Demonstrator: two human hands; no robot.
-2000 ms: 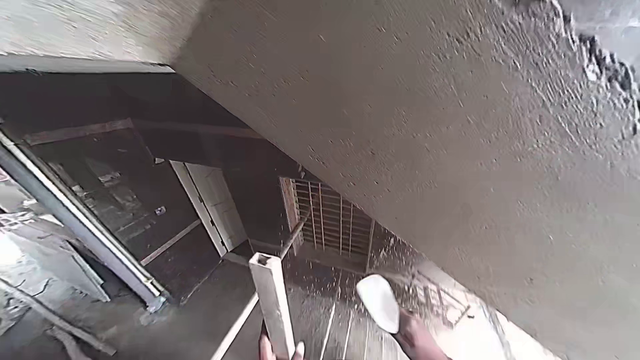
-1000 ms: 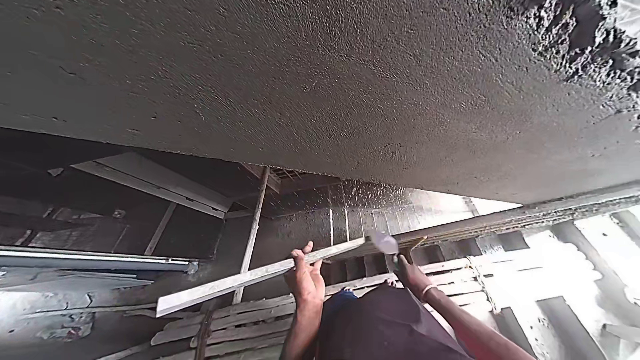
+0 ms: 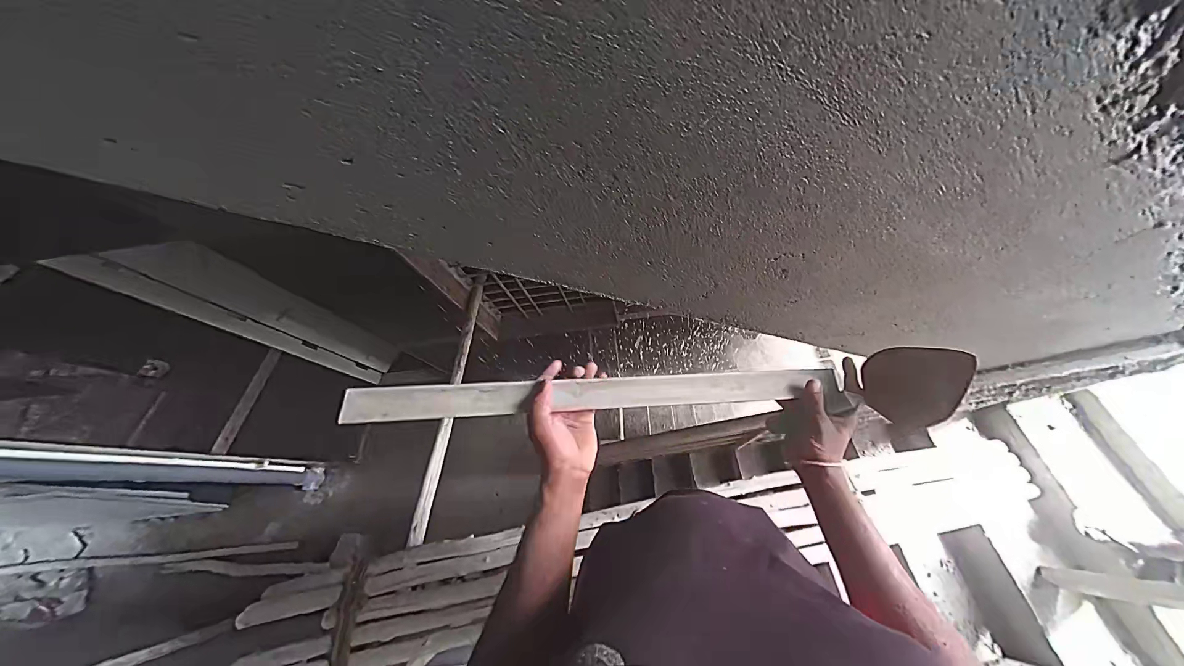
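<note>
A long, pale straightedge bar lies nearly level across the middle of the view. My left hand grips it left of its centre, thumb in front and fingertips showing above its upper edge. My right hand holds the bar's right end together with a trowel, whose broad rounded blade points out to the right. Just above the bar slopes a large surface of grey plaster, rough and broken at its far right edge.
Beneath me is a platform of rough wooden poles. An upright pole stands behind the bar. Farther off are a window grille, a pale door and steps. Bright slabs with dark gaps lie at right.
The bar, upright two seconds ago and slanted one second ago, is now nearly level. My right hand with the trowel now holds the bar's right end. The view has swung and tilted strongly.
</note>
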